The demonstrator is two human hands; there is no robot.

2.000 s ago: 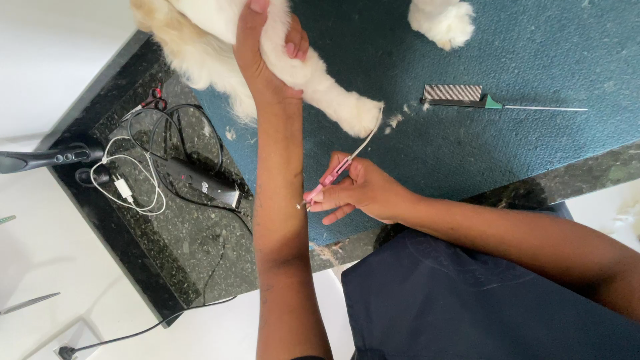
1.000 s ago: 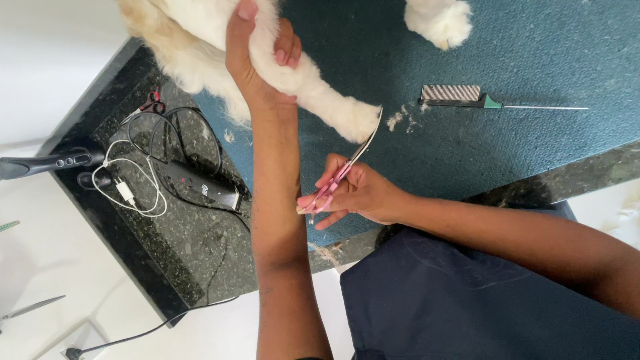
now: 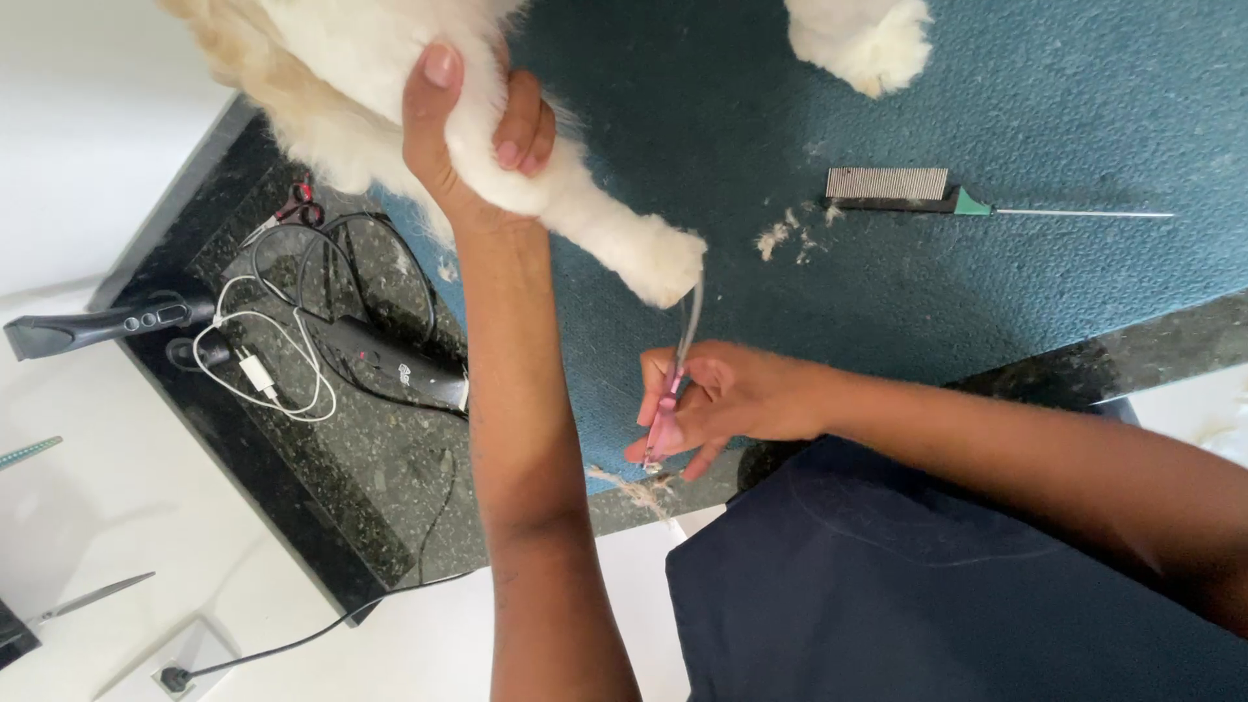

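My left hand [image 3: 487,136] is wrapped around the upper part of a dog's furry white leg [image 3: 585,210], its thumb on one side and fingers on the other. Pink-handled curved grooming scissors [image 3: 665,414] are in my right hand [image 3: 731,395], fingers in the handle loops. Their blades lie against the rounded fur at the paw end, with the tips partly hidden there. Another white furry paw [image 3: 868,49] rests at the top of the blue textured mat [image 3: 975,302]. A metal-toothed comb with a pin tail [image 3: 897,190] lies on the mat near small fur clippings [image 3: 775,237].
Black clippers [image 3: 400,366], coiled black cable, a white charger [image 3: 256,373] and red-handled scissors [image 3: 300,203] lie on the granite counter [image 3: 390,497]. A black handheld device [image 3: 107,322] is at the counter's far left edge. More cut fur [image 3: 634,487] lies by the near edge.
The scissors have turned steeper, with their blades still at the paw's end. My left hand keeps its hold on the leg.
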